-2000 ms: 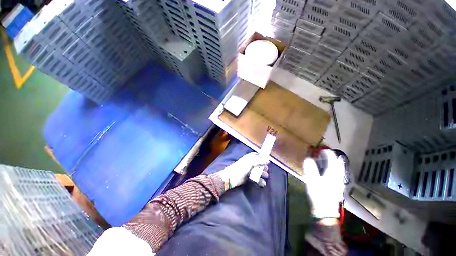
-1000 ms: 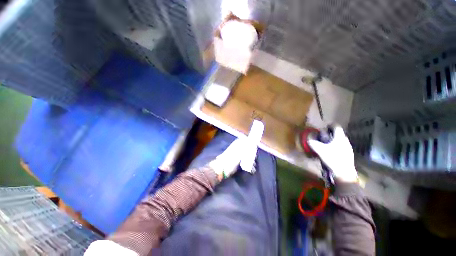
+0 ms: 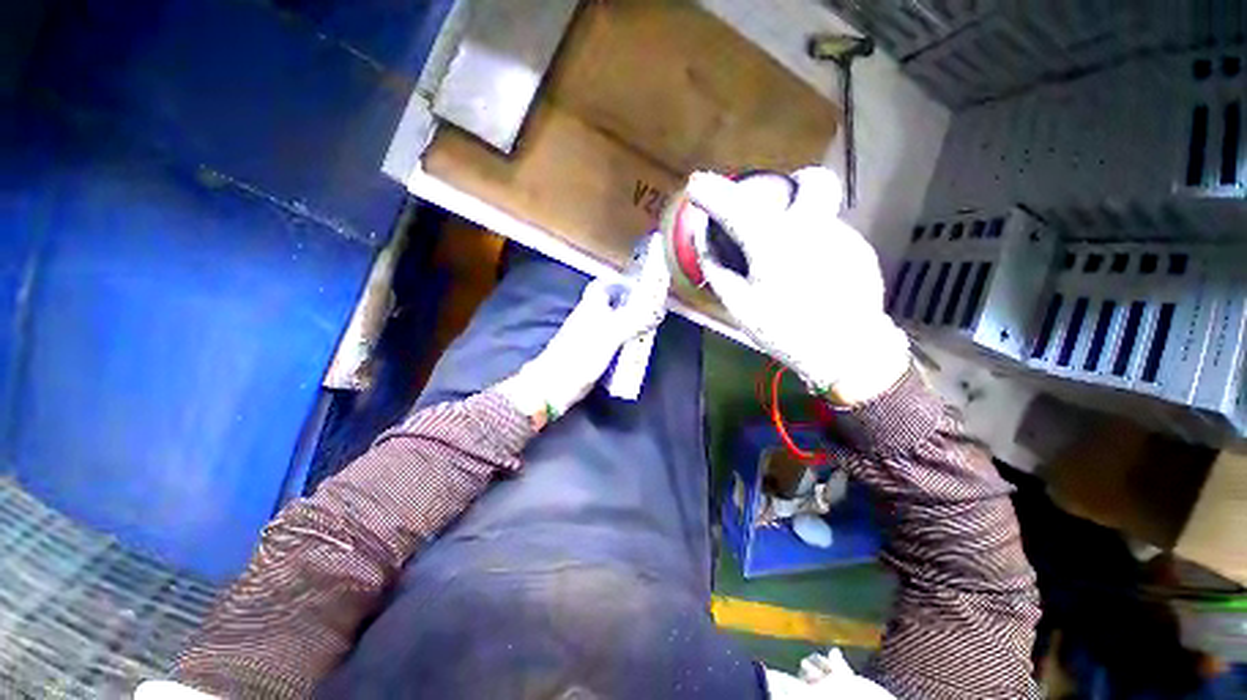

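My left hand point(image 3: 584, 339), in a white knit glove, is closed around a narrow pale metal workpiece point(image 3: 633, 358) held over my lap at the bench edge. The workpiece shows as a thin strip. My right hand point(image 3: 807, 274), also gloved, grips an air sander point(image 3: 695, 244) with a black body and red rim. The sander's disc side faces the upper end of the workpiece, touching or very close to it. The fingers of both hands partly hide what they hold.
A cardboard sheet point(image 3: 615, 103) covers the bench, with a flat metal plate point(image 3: 503, 69) on its left. A hammer point(image 3: 848, 110) lies behind. Slotted brackets point(image 3: 1121, 321) stand right. An orange-red hose point(image 3: 782, 417) hangs above a blue bin point(image 3: 800, 544) on the floor.
My right hand has lifted the sander off the bench's right side and brought it left to the workpiece. My left hand still holds the workpiece. The view has shifted, and the bin now shows.
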